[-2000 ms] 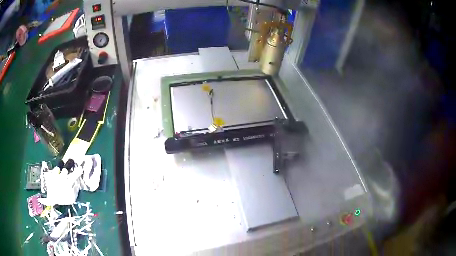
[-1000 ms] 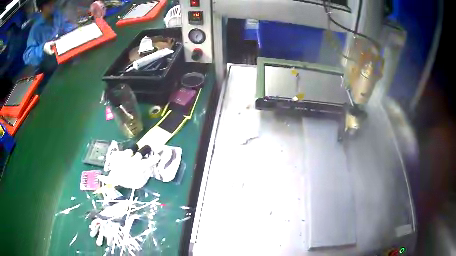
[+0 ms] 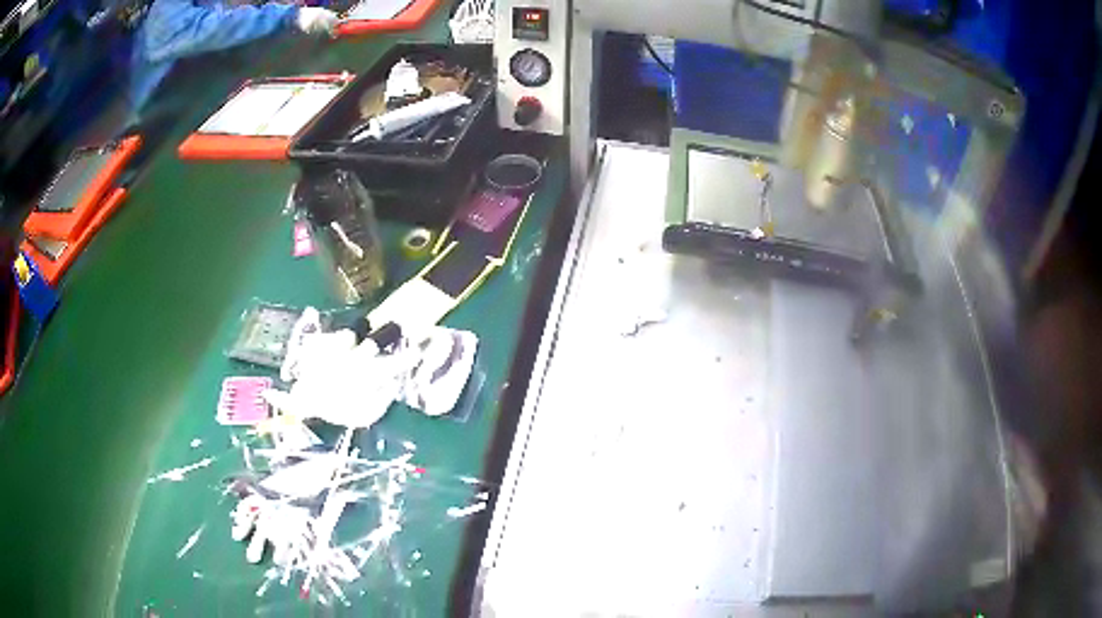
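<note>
The screen assembly (image 3: 725, 187), with a silvery back panel, a thin cable and yellow tape tabs, lies in the fixture (image 3: 773, 261) at the rear of the machine bed. The fixture has a green border and a black front bar with white lettering. The amber dispensing head (image 3: 834, 151) is over the right part of the panel and hides some of it. A small dark bracket with a yellowish part (image 3: 880, 316) is at the fixture's right front. Neither of my hands can be made out; the right side is blurred.
A long grey plate (image 3: 822, 459) runs down the bed. On the green bench (image 3: 121, 447) are a black parts tray (image 3: 423, 151), a clear bottle (image 3: 344, 242), a white heap (image 3: 344, 380) and strips. Orange-red pads (image 3: 218, 145) carry screens. Another person's blue sleeve (image 3: 224, 27) reaches in.
The fixture with the screen has moved back to the rear of the bed, under the head. The view has swung left. The other person's arm now reaches towards a farther pad; one pad lies beside the tray.
</note>
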